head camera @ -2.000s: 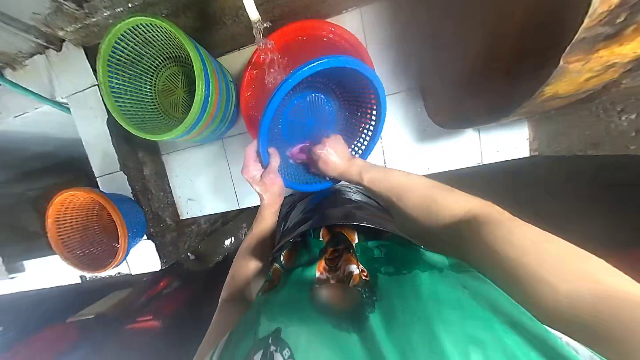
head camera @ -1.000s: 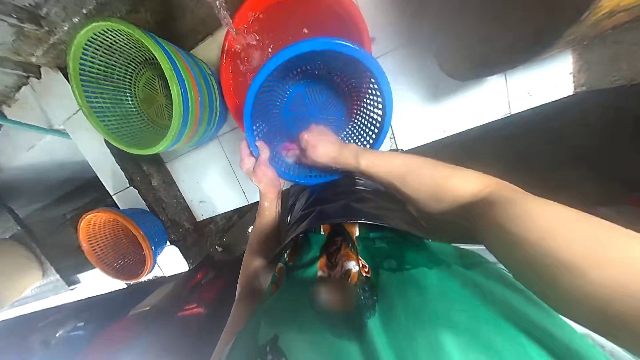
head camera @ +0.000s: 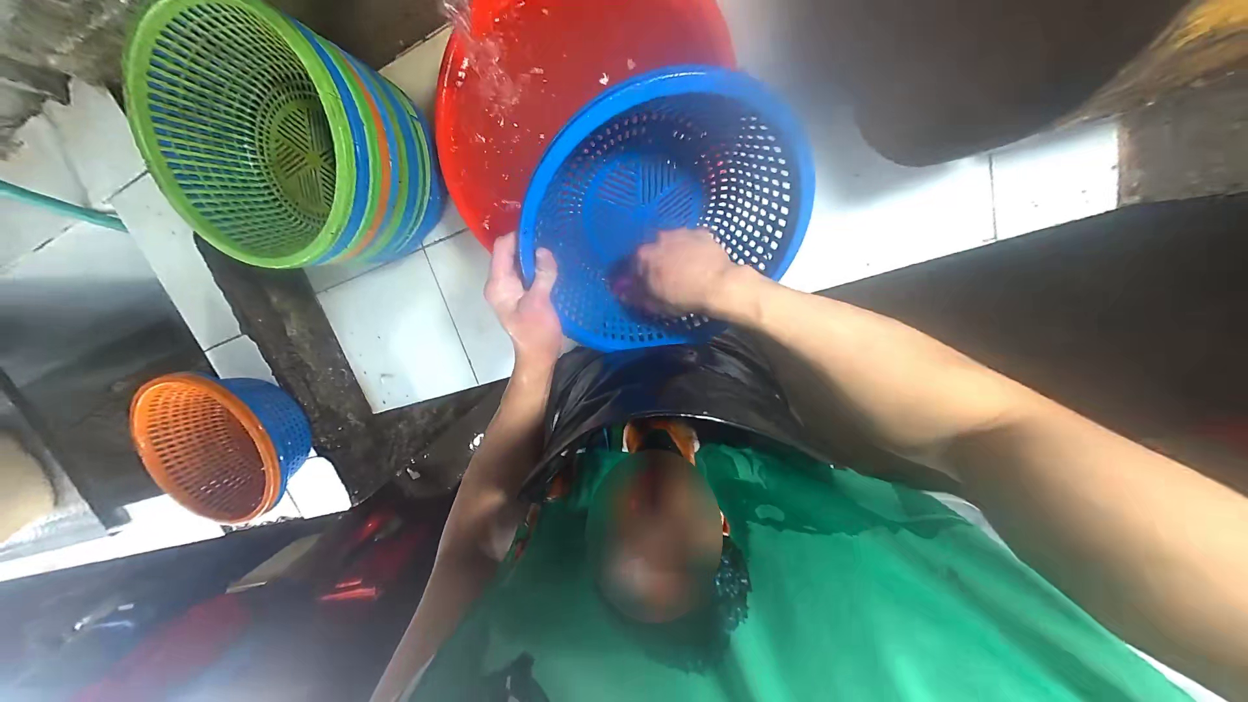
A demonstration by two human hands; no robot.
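Note:
A blue perforated plastic basket [head camera: 666, 210] is tilted with its mouth toward me, over the near side of a red plastic basin [head camera: 575, 58]. My left hand [head camera: 526, 292] grips the basket's left rim, thumb inside. Inside the basket, against its lower wall, my right hand [head camera: 682, 273] is closed on a purple-pink thing [head camera: 632, 285], blurred and mostly covered by the fingers; its kind cannot be told. Water splashes into the basin at its upper left.
Left of the basin lies a stack of green, blue and orange plastic baskets [head camera: 343, 127]. An orange basket [head camera: 210, 448] nested with a blue one stands at lower left. White tiles [head camera: 400, 331] with a dark, rough edge run below. A green hose [head camera: 58, 205] lies far left.
My right hand has moved about inside the blue basket. My left hand has kept its hold on the rim.

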